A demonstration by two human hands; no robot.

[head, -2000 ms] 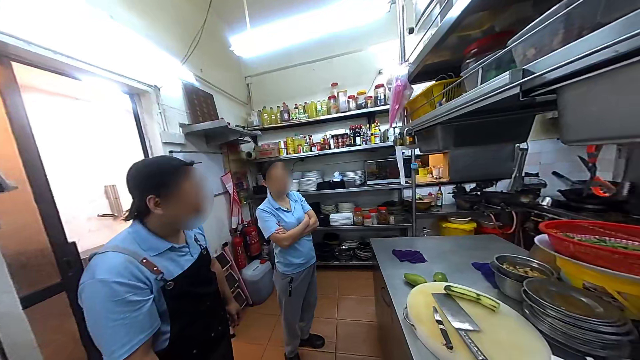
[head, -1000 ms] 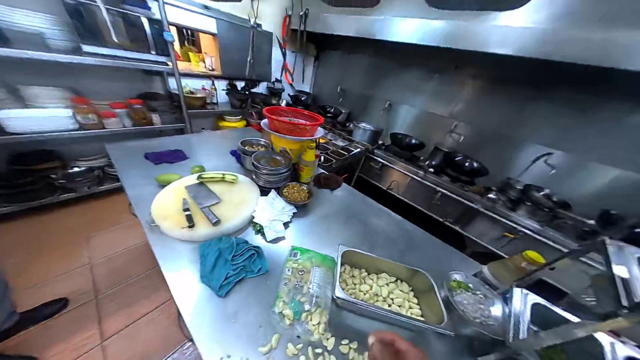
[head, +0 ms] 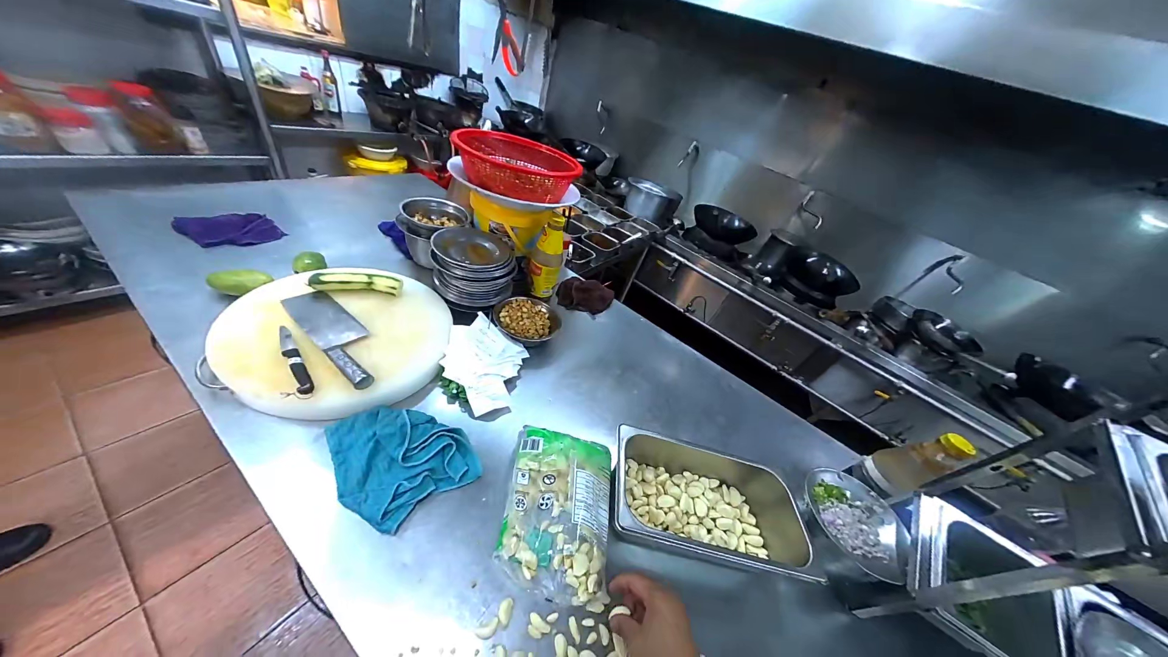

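My right hand (head: 650, 620) is at the bottom, its thumb and fingertips around a pale garlic clove (head: 620, 611), beside the lower end of an opened plastic bag of peeled cloves (head: 561, 511). Loose cloves (head: 538, 624) lie on the steel table just left of the hand. Right of the bag stands a rectangular steel pan (head: 721, 456) partly filled with cloves. A teal cloth (head: 397, 465) lies to the left. On the round white cutting board (head: 411, 319) rest a cleaver (head: 326, 319), a small knife (head: 296, 361) and cut cucumber (head: 356, 282). My left hand is out of view.
White paper slips (head: 482, 360), stacked metal plates (head: 472, 260) and a bowl of brown bits (head: 526, 320) stand beyond the bag. A bowl of chopped onion (head: 856, 525) sits beside a metal rack (head: 1004, 584) at right. Woks (head: 817, 274) line the stove behind.
The view has swung from two people standing in the kitchen to the table. My right hand has come into view and reached the loose cloves beside the bag.
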